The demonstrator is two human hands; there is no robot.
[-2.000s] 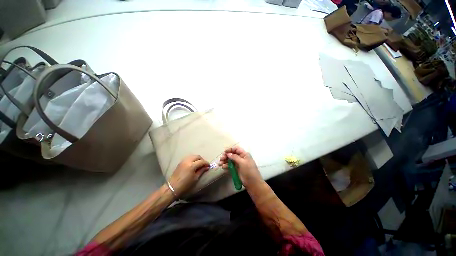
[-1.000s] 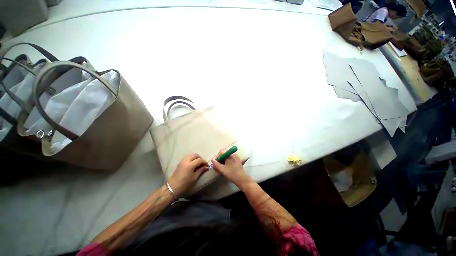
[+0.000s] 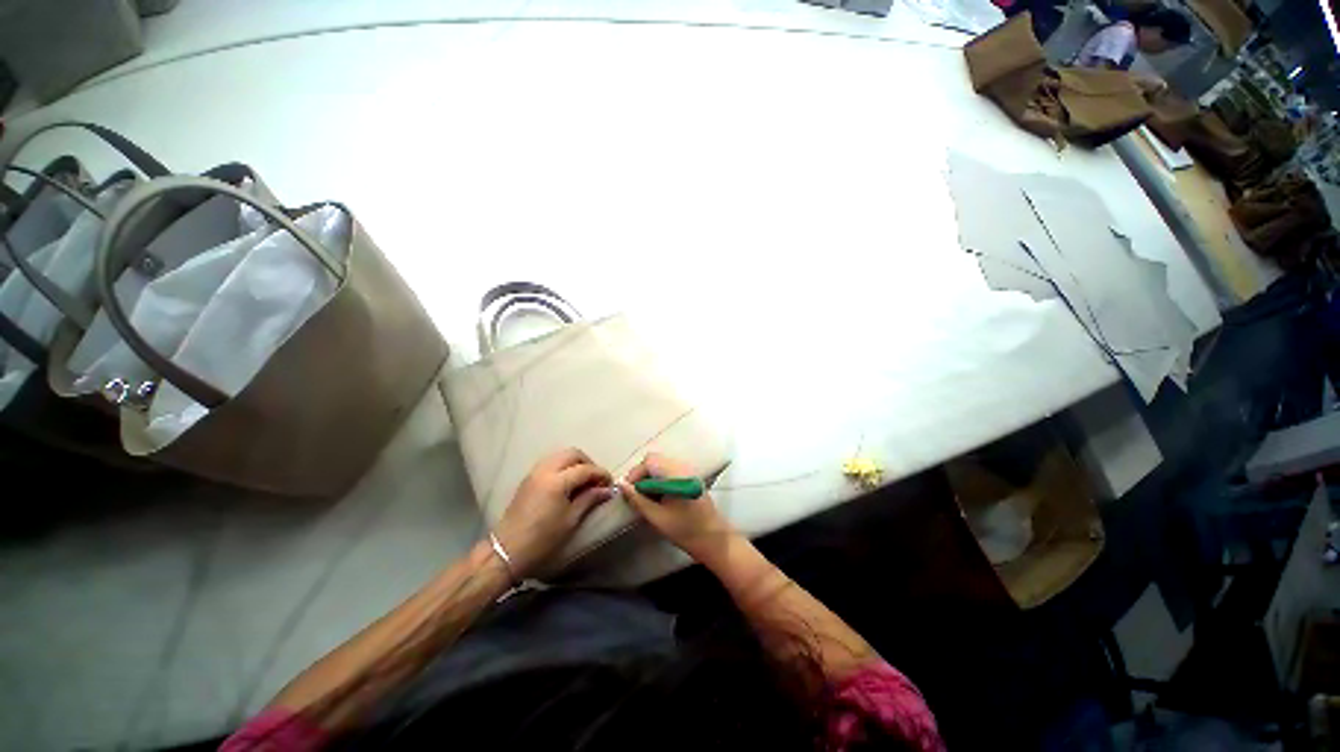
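A taupe handbag body lies flat on the white table in front of me, its paired handles pointing away. My right hand holds a green pen-like tool, now roughly level and pointing left. My left hand rests on the lower part of the bag with its fingertips pinched at a tiny shiny spot. Both hands' fingertips nearly meet there. Whether the left fingers grip the shiny piece or only press beside it is hidden.
Upright taupe totes with white stuffing stand at the left. A yellow scrap lies at the table edge. Grey flat sheets lie at the right, brown bags beyond. A person is at the far right. An open box is below the edge.
The green tool has swung from pointing down, to tilted up right, to nearly level. My right hand has moved left to the shiny spot. My left hand has barely moved.
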